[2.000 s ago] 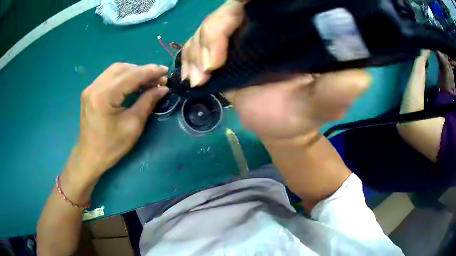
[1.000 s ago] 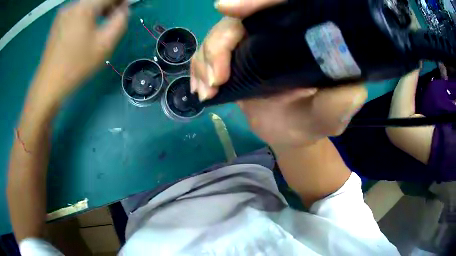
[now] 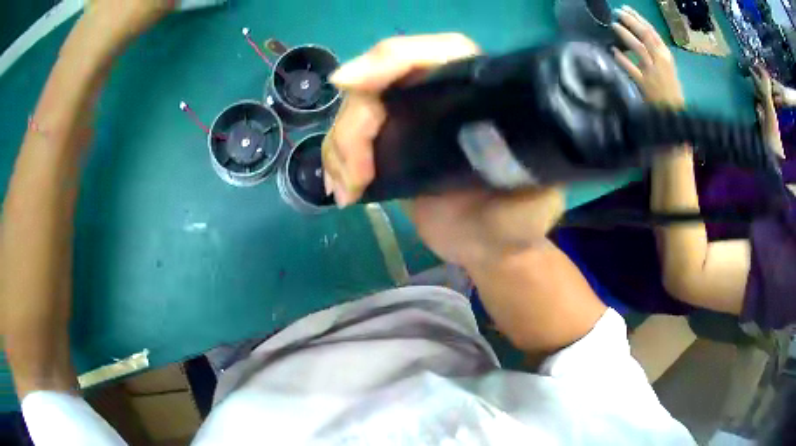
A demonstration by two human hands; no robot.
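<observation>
My right hand (image 3: 489, 213) is closed around the thick black electric screwdriver (image 3: 436, 131), which has a pale label and a ribbed cable at its rear. Its nose and bit are hidden behind my fingers. Three dark grey fan housings stand together on the green bench: one at the left (image 3: 245, 142), one at the upper right (image 3: 305, 80) and one in front (image 3: 305, 172), partly covered by my right hand. Each holds a black fan motor. My left hand (image 3: 131, 7) is at the top left, cut off by the picture's edge; its fingers are hidden.
Tape strips lie on the green bench (image 3: 174, 261), one beside the housings (image 3: 387, 244) and one at the near left edge (image 3: 113, 369). A neighbouring worker's hand (image 3: 646, 57) is by another dark cylinder (image 3: 583, 16). A parts tray (image 3: 694, 26) is at the top right.
My left hand has left the housings and moved up and left. The screwdriver's rear has swung left and down. The neighbour's hand has come into view by a cylinder.
</observation>
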